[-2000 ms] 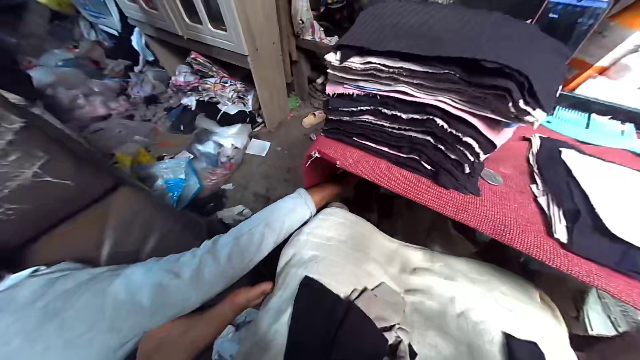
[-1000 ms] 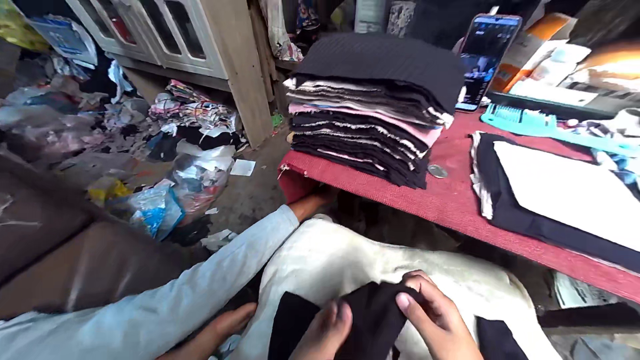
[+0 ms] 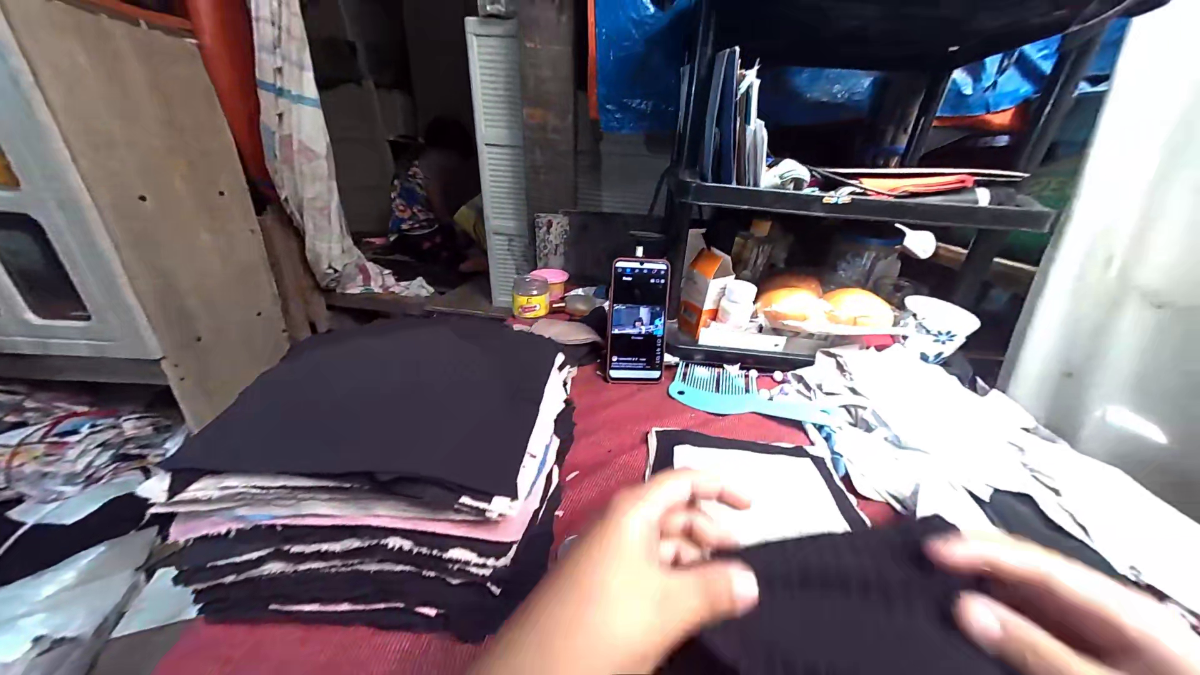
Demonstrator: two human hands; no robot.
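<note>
My left hand [image 3: 628, 572] pinches the left edge of a black ribbed cloth piece [image 3: 834, 591] between thumb and fingers. On its right side my right hand [image 3: 1059, 591] grips the same cloth, blurred and partly cut off by the frame. Behind the cloth, on the red-covered table [image 3: 609, 441], lies a white square sheet [image 3: 787, 492] on top of black fabric [image 3: 694, 438]. A tall stack of cut fabric [image 3: 375, 412], black on top with white, pink and black layers below, stands left of my left hand.
A phone [image 3: 637, 319] stands upright behind the stack. Beside it are a teal comb [image 3: 741, 394], a black shelf [image 3: 862, 211] with boxes and jars, and a floral bowl [image 3: 937, 328]. White scraps [image 3: 919, 422] pile at right. A person [image 3: 431, 187] is in the dim back room.
The view has swung up from the lap toward the table. The black cloth, over the lap a second ago, is now held up in front of the white sheet. The other person's arm is out of view.
</note>
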